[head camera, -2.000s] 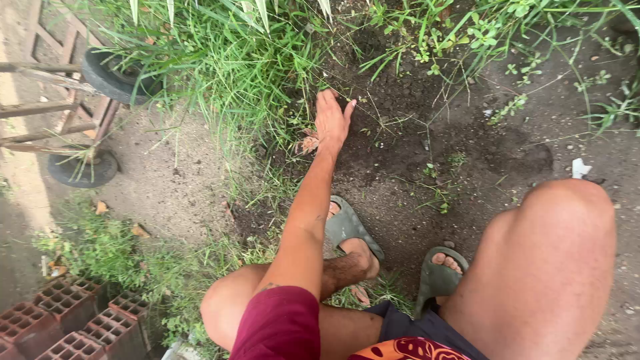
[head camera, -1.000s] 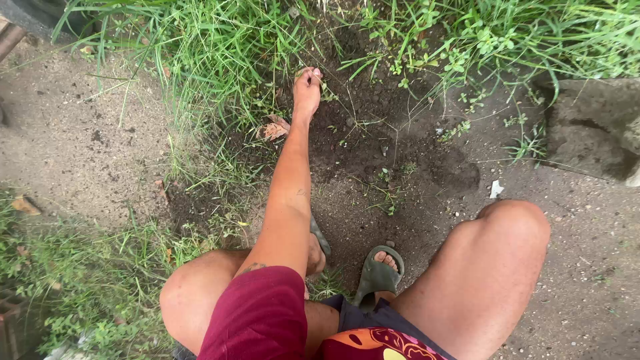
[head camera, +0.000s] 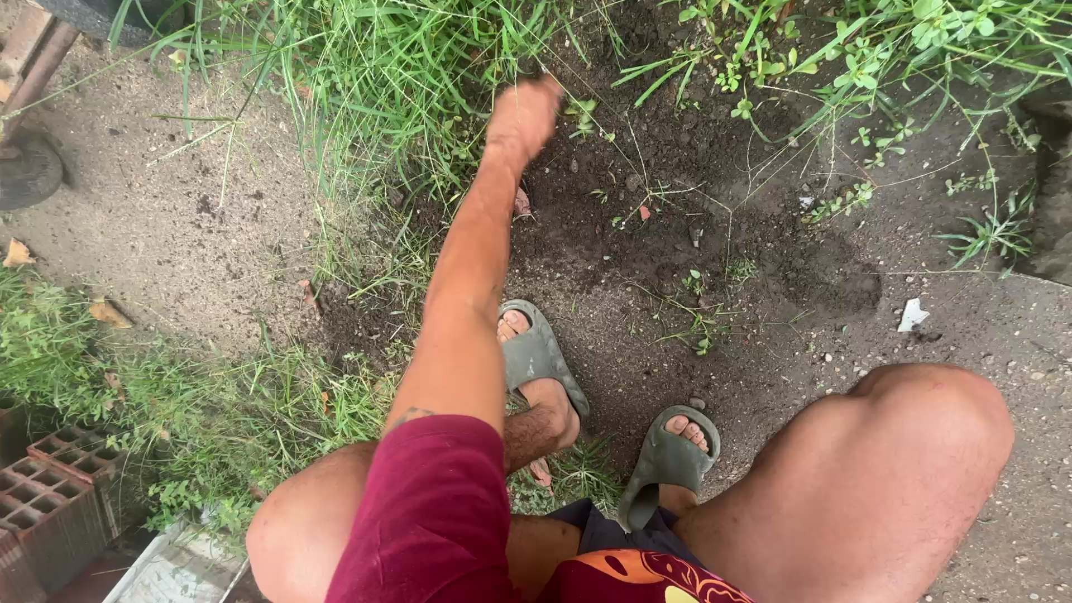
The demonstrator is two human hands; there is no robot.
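Note:
My left hand (head camera: 525, 117) reaches out from a maroon sleeve to the edge of a tall clump of green grass (head camera: 402, 92). It is blurred, with the fingers curled in. Thin grass stems pass close to the fingertips, but whether they are gripped cannot be told. Small leafy weeds (head camera: 584, 115) grow just right of the hand in dark, loose soil (head camera: 670, 234). A dry brown leaf (head camera: 523, 203) lies below the wrist. My right hand is out of view.
Below are my feet in green slides (head camera: 544, 356) and my bent knees. Hollow bricks (head camera: 50, 502) and a pale panel (head camera: 180, 565) stand at the lower left. A dark wheel (head camera: 29, 170) is at the left edge. A white fragment (head camera: 913, 315) lies on the right.
My left hand has stayed by the grass edge; its fingers, spread two seconds ago, are now curled. The view has shifted between frames.

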